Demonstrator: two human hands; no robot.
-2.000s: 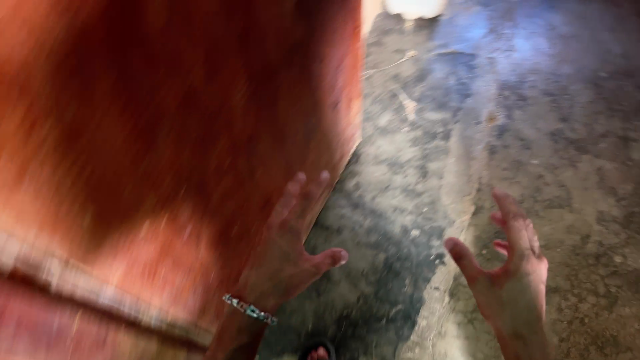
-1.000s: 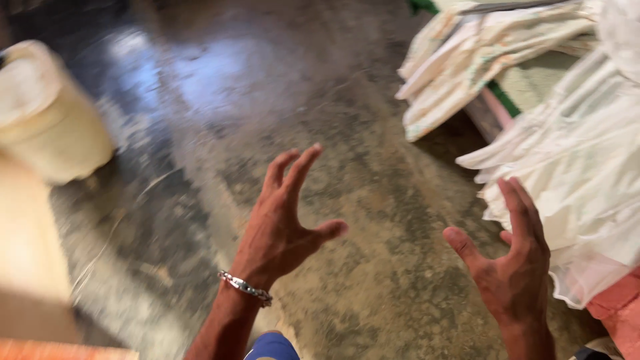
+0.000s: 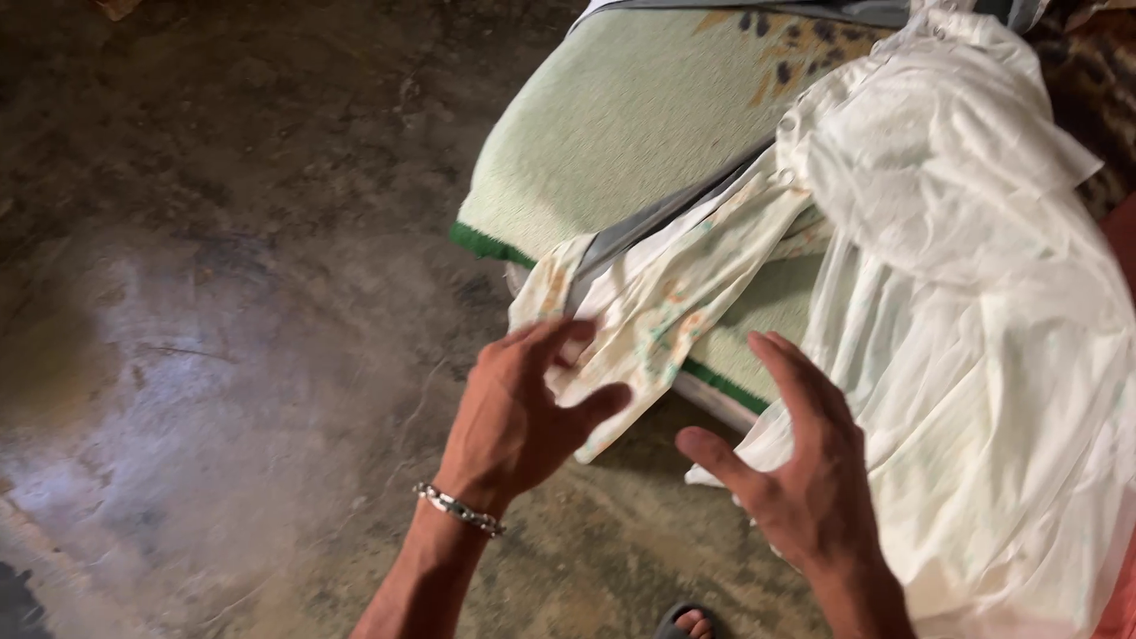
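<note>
My left hand (image 3: 524,408), with a metal chain bracelet at the wrist, is raised with its fingers apart in front of a floral curtain panel (image 3: 701,275). To its right my right hand (image 3: 799,461) is also spread and holds nothing, with sheer white curtain fabric (image 3: 976,337) behind and beside it. Metal rings show along the gathered top of the white fabric. A grey strip of cloth (image 3: 657,217) runs along the edge of the floral panel. Whether either hand touches the fabric, I cannot tell.
Under the fabric lies a pale green blanket (image 3: 621,133) with a dark green edge, over a raised surface like a bed. A stained concrete floor (image 3: 222,311) spreads to the left. A foot in a dark sandal (image 3: 688,621) shows at the bottom.
The view has swung right, away from the pale bucket, and the fabrics now fill the right side. Both hands remain spread, now in front of or close to the fabric.
</note>
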